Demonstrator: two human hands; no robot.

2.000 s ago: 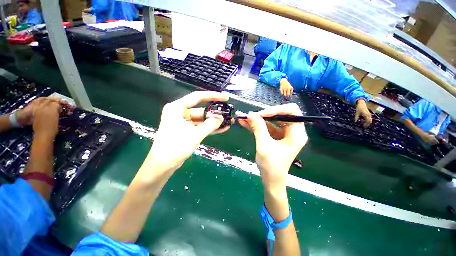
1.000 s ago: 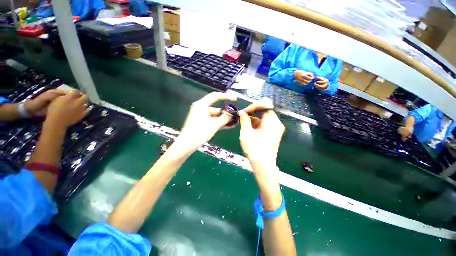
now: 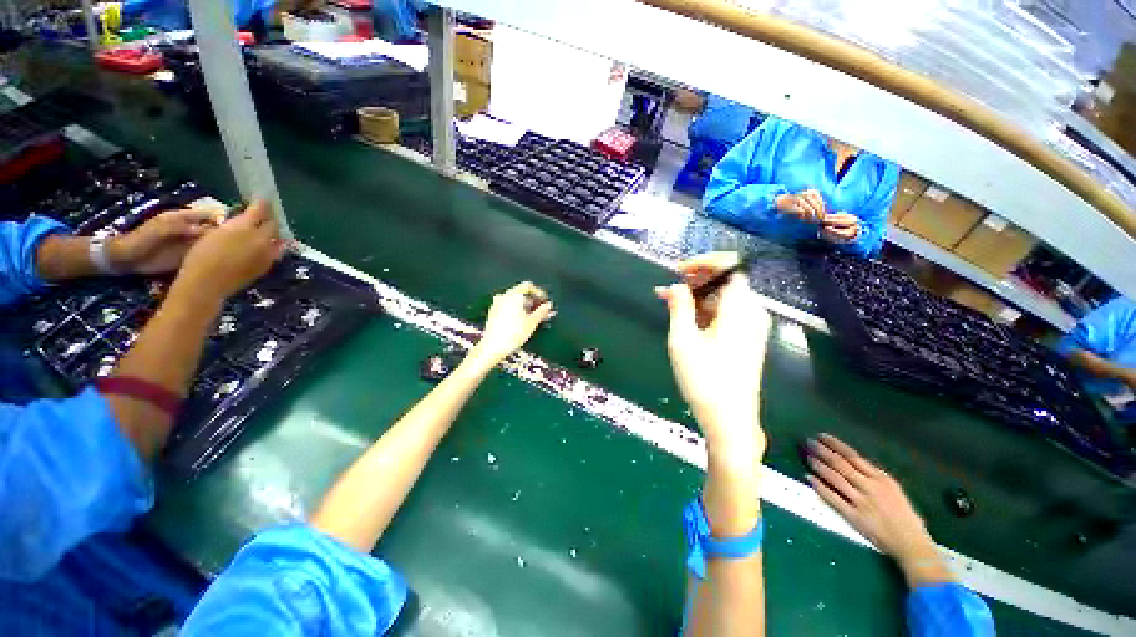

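My left hand (image 3: 508, 329) is stretched out over the green belt beyond the white divider strip. Its fingertips are pinched at a small dark piece (image 3: 537, 300), likely a round assembly, mostly hidden by the fingers. My right hand (image 3: 720, 361) is raised over the belt, with a blue strap on the wrist. It holds slim dark tweezers (image 3: 719, 281), seen end-on and partly hidden. One round assembly (image 3: 588, 357) lies on the belt between my hands. Another (image 3: 437, 366) lies at the near edge of the strip, beside my left forearm.
A neighbour's hand (image 3: 862, 495) rests at the strip on the right, near another assembly (image 3: 959, 502). At left, a neighbour's hands (image 3: 233, 255) are above black trays (image 3: 255, 330). A metal upright (image 3: 237, 118) stands there. Workers and black trays (image 3: 567, 178) are across the line.
My hands have come apart; the left has moved left and down to the belt. The right has moved right. A neighbour's hand has entered at right. The view has shifted.
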